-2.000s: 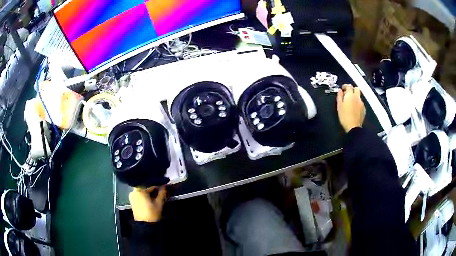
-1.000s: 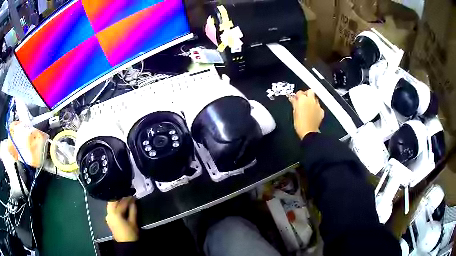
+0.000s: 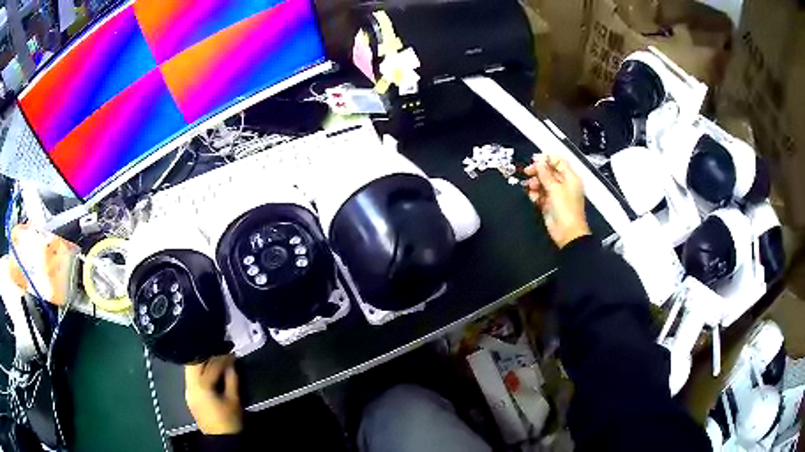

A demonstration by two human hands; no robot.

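Three PTZ dome cameras stand in a row on the black bench. The left camera (image 3: 176, 305) and the middle camera (image 3: 275, 265) show their lens and LED dots. The right camera (image 3: 393, 238) shows a plain glossy black ball. My left hand (image 3: 213, 395) is at the bench's front edge just below the left camera, fingers bent; whether it holds anything is hidden. My right hand (image 3: 558, 196) is raised at the right side of a pile of small white pieces (image 3: 491, 160), thumb and fingertips together. Something tiny and pale seems to be at the fingertips, too small to tell.
A monitor (image 3: 176, 79) with red-blue panes stands at the back left. A keyboard (image 3: 256, 168) lies behind the cameras. A white mouse (image 3: 458, 210), a black box (image 3: 468, 44), a white strip (image 3: 547, 141) and stacked cameras (image 3: 710, 168) are at the right. A tape roll (image 3: 108, 275) is at the left.
The view has shifted, so the bench things sit further left. The right camera's ball has turned, its lens no longer showing. My right hand has lifted slightly from beside the small pieces.
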